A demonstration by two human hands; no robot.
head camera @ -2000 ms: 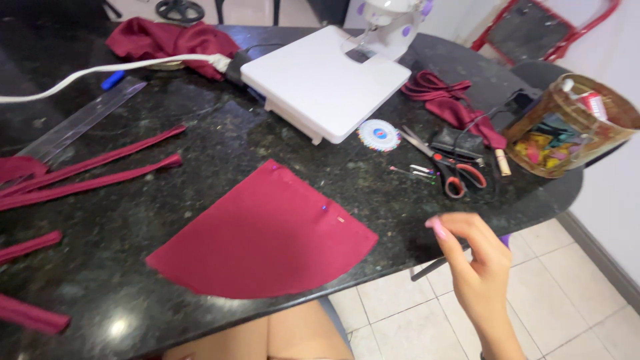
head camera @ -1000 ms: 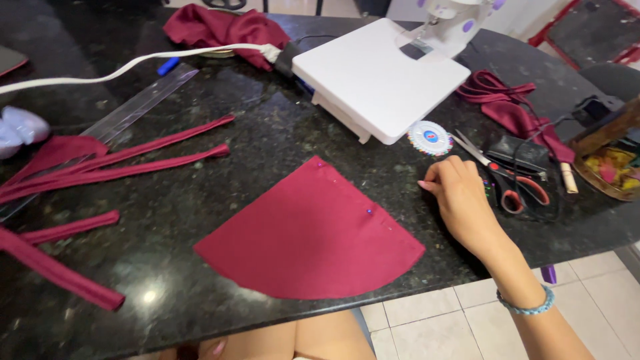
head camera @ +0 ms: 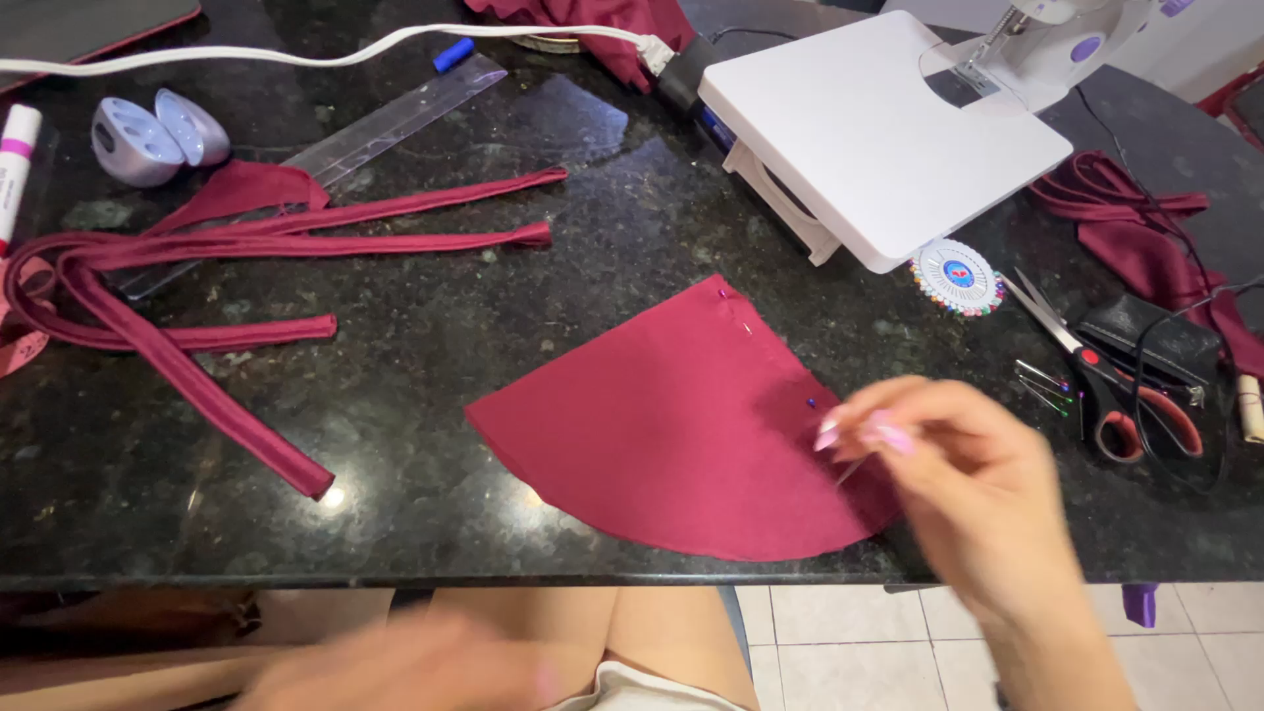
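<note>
A wedge-shaped piece of dark red fabric [head camera: 642, 425] with a curved lower edge lies flat on the black stone table. Pins with coloured heads, one of them a blue-headed pin [head camera: 811, 403], stand along its right edge. Over that edge, my right hand [head camera: 938, 454] pinches a thin straight pin [head camera: 849, 471] between thumb and fingers. My left hand [head camera: 395, 662] is blurred at the bottom, below the table edge and over my lap; whether it holds anything cannot be told. Loose pins [head camera: 1045, 387] lie right of my right hand, near a round pin wheel [head camera: 957, 277].
Behind the fabric is a white sewing machine [head camera: 879, 138]. Black-and-red scissors [head camera: 1091, 365], a black pouch [head camera: 1150, 336] and a cable lie at right. Red fabric straps [head camera: 395, 240], a clear ruler [head camera: 395, 123], an earbud case [head camera: 148, 138] and a white power cord [head camera: 326, 61] occupy the left.
My right hand has moved from beside the pins and scissors to the fabric's right edge, with a pin now in its fingers. My left hand has come into view at the bottom.
</note>
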